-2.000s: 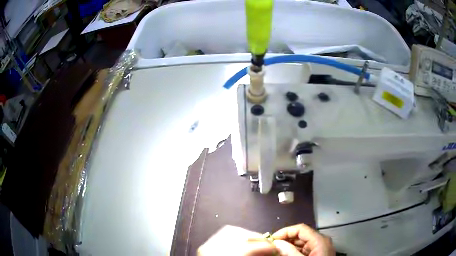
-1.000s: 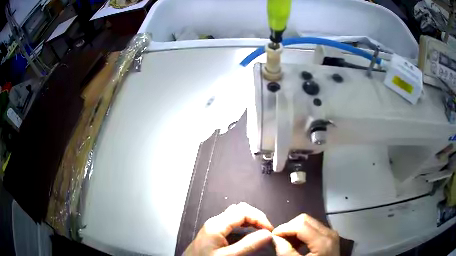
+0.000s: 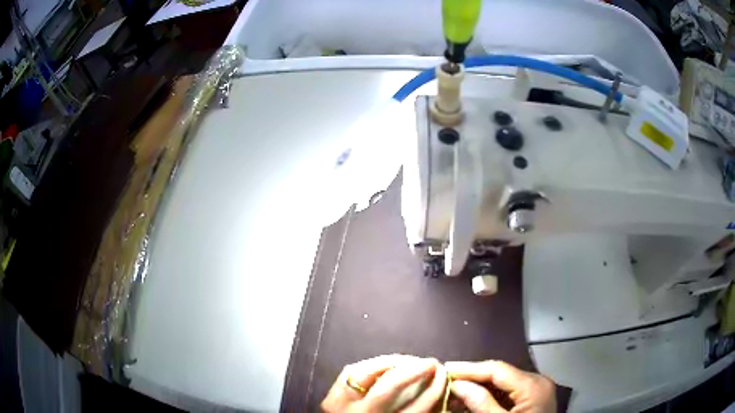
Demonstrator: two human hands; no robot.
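My left hand [image 3: 387, 385] and my right hand [image 3: 504, 389] meet at the bottom edge, partly cut off. Their fingertips pinch a small thin yellowish piece [image 3: 446, 394], probably the patch pocket, between them. The dark brown garment panel [image 3: 379, 298] lies flat below, with a stitched strip along its left side and two small light dots on it. It reaches under the head of the white sewing machine [image 3: 483, 177]. The presser foot [image 3: 433, 264] is above the panel, away from my hands. A pale round knob [image 3: 484, 284] sits beside it.
The glaring machine lamp [image 3: 367, 145] on its blue neck is left of the head. A lime-green tool [image 3: 461, 20] stands above a beige post [image 3: 448, 95]. A white trough [image 3: 338, 28] is behind. Plastic-wrapped brown board [image 3: 121, 266] and dark cloth [image 3: 60, 234] line the left edge.
The view has shifted, so machine and panel sit higher and further right. My fingers have changed their hold, and the thin yellowish piece between them shows more clearly now.
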